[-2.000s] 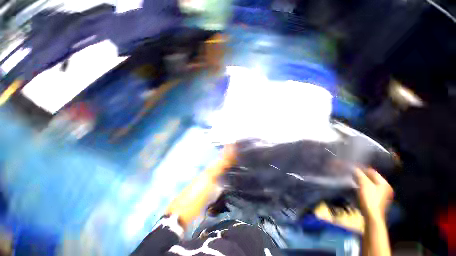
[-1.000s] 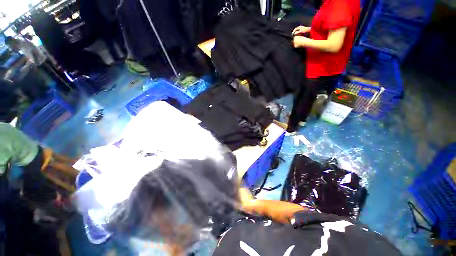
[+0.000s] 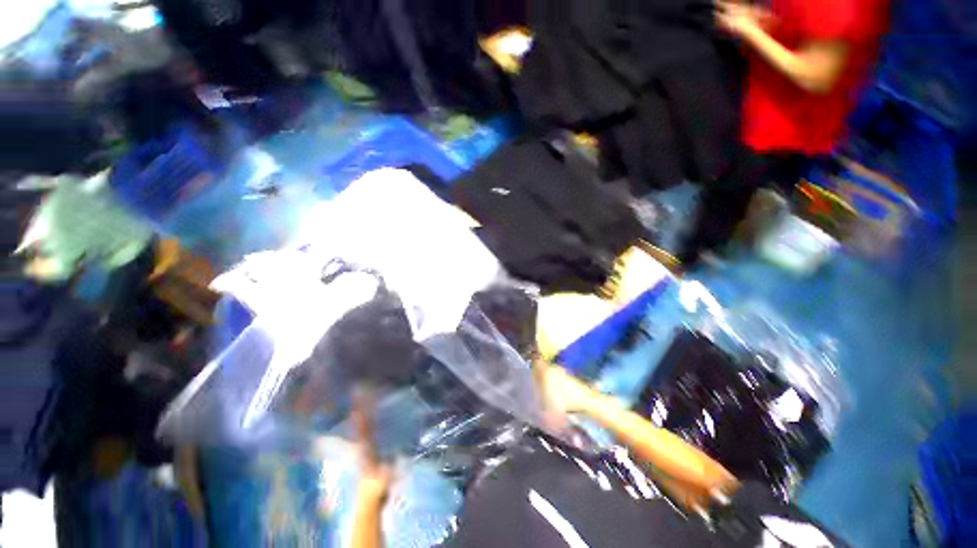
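A black garment [image 3: 370, 343] lies on the white pile [image 3: 396, 230], with a hanger hook at its top. A clear poly bag [image 3: 487, 359] lies over part of it, its film spread towards both sides. My left hand [image 3: 365, 434] is blurred at the garment's near left edge and appears closed on the film. My right hand [image 3: 552, 396] is at the right edge, closed on the film; its fingers are partly hidden and blurred. More shiny film lies between the hands, against my body.
Black garments [image 3: 546, 209] lie on a blue crate with a tan board [image 3: 573, 316]. A shiny bagged bundle [image 3: 729, 407] is on the floor at right. A person in red [image 3: 798, 80] stands behind at upper right. A green-clad person [image 3: 91, 236] is at left.
The view has swung since two seconds ago. Since one second ago, the film has spread away from the garment's middle, the hook has come into view, and both hands remain at the near edges.
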